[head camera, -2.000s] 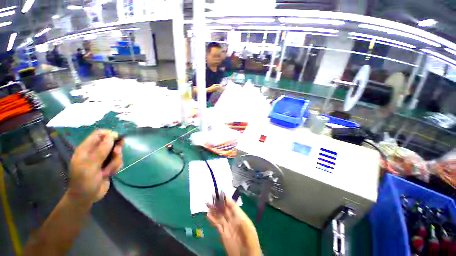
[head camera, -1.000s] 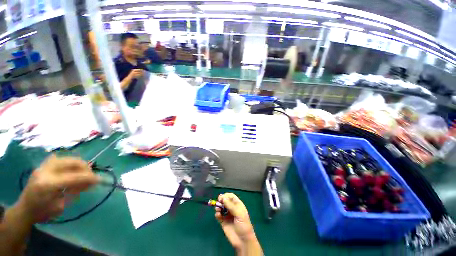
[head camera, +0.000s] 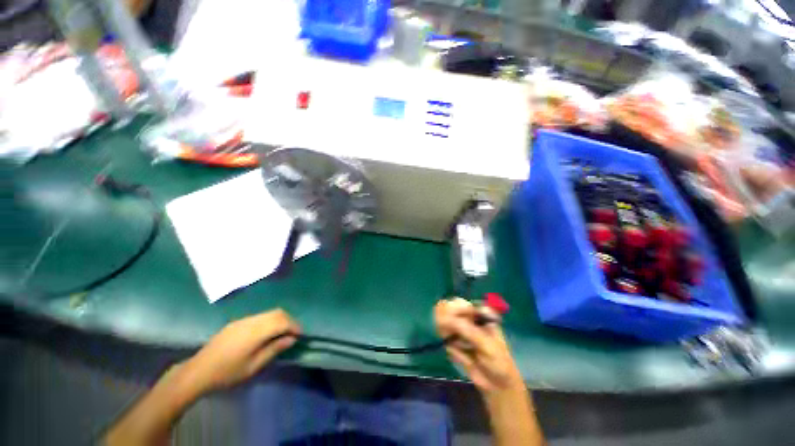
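A black cable (head camera: 370, 348) runs between my hands over the bench's front edge, sagging slightly. My left hand (head camera: 253, 344) is closed on its left part. My right hand (head camera: 471, 335) grips its right end, where a red connector (head camera: 497, 304) sticks out past the fingers. The beige winding machine (head camera: 410, 187) stands behind the hands, with the grey winding disc (head camera: 321, 187) on its front left and the metal tying slot (head camera: 472, 248) at its right, just above my right hand. Fingers hide part of the cable.
A blue bin (head camera: 558, 300) of coiled cables with red connectors stands at right. White paper (head camera: 227, 231) lies left of the disc. Another black cable (head camera: 144, 248) lies at far left. A small blue bin (head camera: 344, 30) sits on the machine. Bagged orange wires (head camera: 649, 113) lie behind.
The view has tilted down. My hands are now near the bench's front edge, closer together, with the cable stretched between them. The red connector now shows at my right hand; the person opposite is out of view.
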